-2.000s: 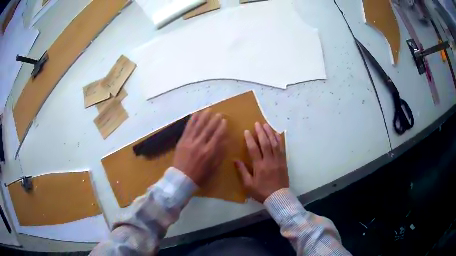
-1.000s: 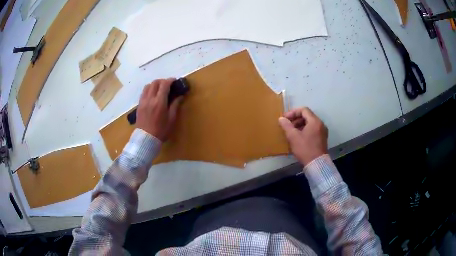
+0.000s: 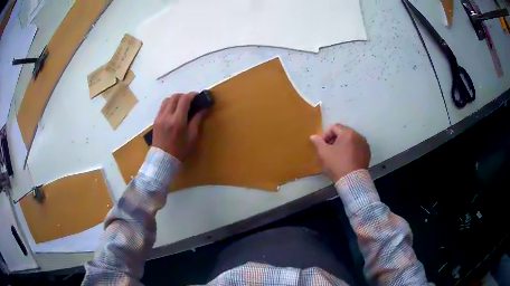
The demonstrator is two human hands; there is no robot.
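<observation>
The tan-orange card pattern lies flat near the table's front edge, with a thin white rim of fabric plies showing along its upper and right edges. My left hand is closed over the dark pattern weight, which rests on the pattern's upper left part. My right hand is at the pattern's right edge, thumb and forefinger pinched together there. Whether cloth or card is between the fingertips is hard to tell.
Stacked white panels lie beyond the pattern. Brown paper tickets lie at the left, near a long pattern and a clamped pattern. Black-handled shears lie at the right. The table edge curves across the front.
My left hand has moved left onto the weight and closed over it. My right hand has gone from flat on the pattern to a pinch at its right edge. The view has shifted.
</observation>
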